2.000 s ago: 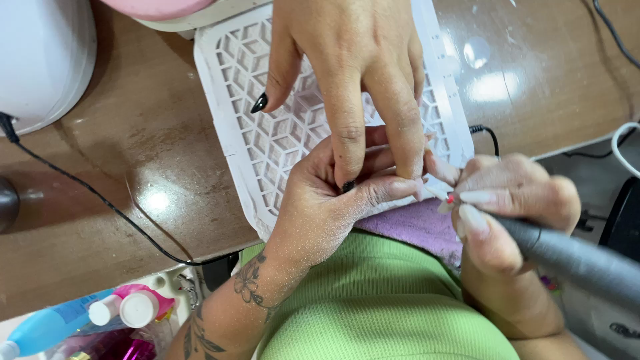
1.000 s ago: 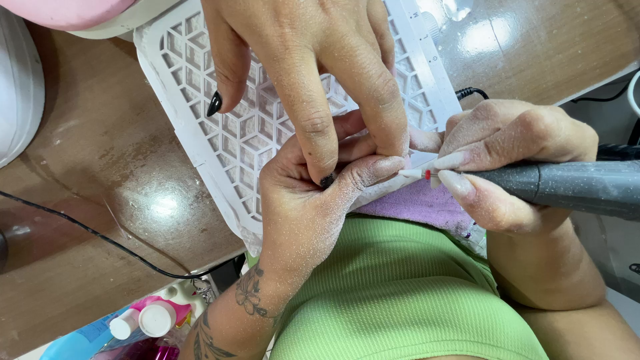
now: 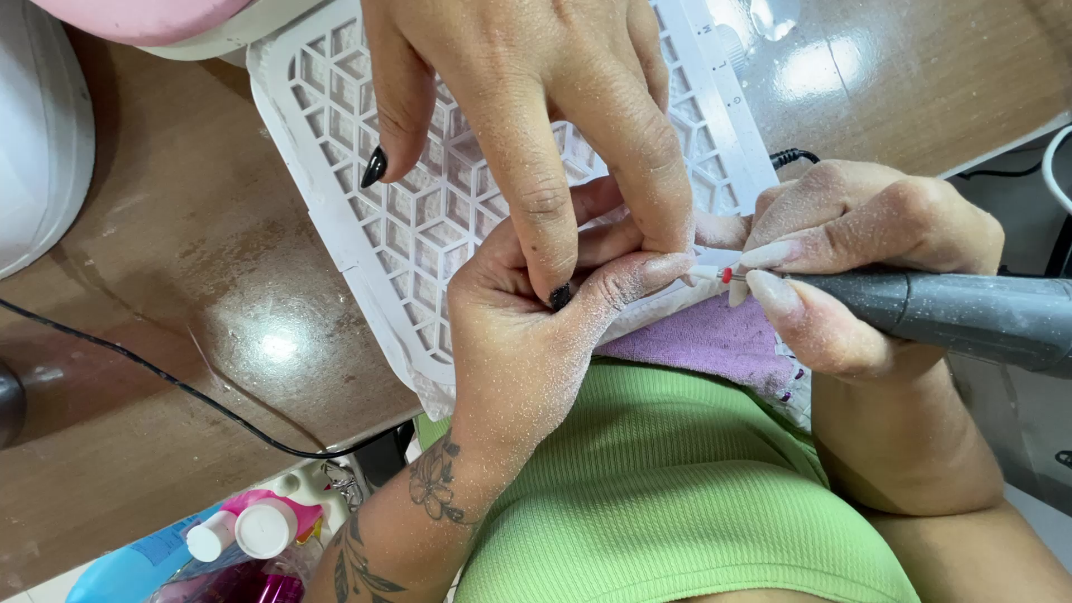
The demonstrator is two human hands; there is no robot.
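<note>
My left hand (image 3: 536, 335), dusted with white powder, grips a finger of another person's hand (image 3: 528, 92), which reaches in from the top. Two of that hand's nails in view are black; the held fingertip is mostly hidden by my thumb. Between the fingers of my right hand (image 3: 863, 243) is a grey electric nail drill (image 3: 963, 310). Its white bit with a red ring (image 3: 725, 275) points left, at the held fingertip beside my left thumb; whether they touch I cannot tell. Beneath the hands lies a white nail dust collector (image 3: 427, 209) with a geometric grille.
A purple towel (image 3: 712, 339) lies at the collector's near edge. White containers, one with a pink top (image 3: 142, 17), stand at the upper left of the wooden table (image 3: 167, 276). A black cable (image 3: 167, 377) crosses it. White-capped bottles (image 3: 265, 528) stand in a holder at the lower left.
The drill and my right hand have turned from a slanted to a nearly level pose, with the bit still beside the held fingertip. My left hand keeps its hold.
</note>
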